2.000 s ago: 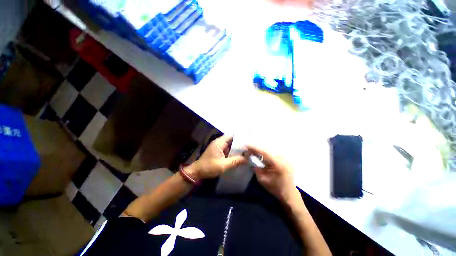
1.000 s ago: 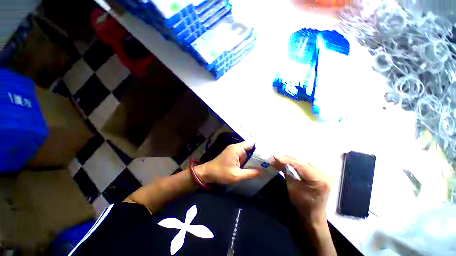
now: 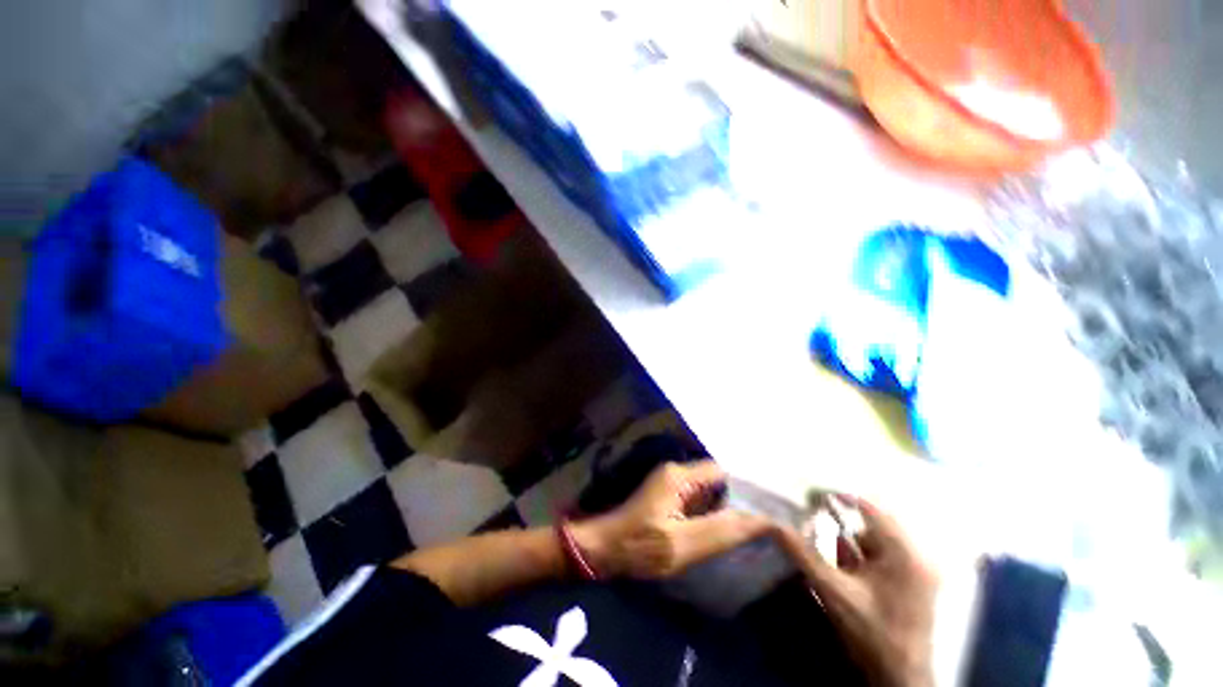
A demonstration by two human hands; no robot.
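A pale retail box (image 3: 731, 580) is held at the table edge over my lap, its face blurred. My left hand (image 3: 657, 530) grips its left side, with thumb and fingers around it. My right hand (image 3: 872, 577) is at the right end of the box, with a small whitish object (image 3: 834, 523) between its fingers. The image is blurred, so I cannot tell whether that object is a cable plug or a blade.
Blue-and-white box blanks (image 3: 896, 315) lie mid-table. Filled boxes (image 3: 671, 201) are stacked at the table's left edge. An orange basket (image 3: 986, 81) stands at the top. The cable pile (image 3: 1140, 295) is at right, a black smartphone (image 3: 1017, 624) lower right. A blue crate (image 3: 128, 289) is at left.
The view has shifted, so the table things sit lower and further right and the orange basket shows more fully. The right hand's fingers are now more curled around the small whitish object.
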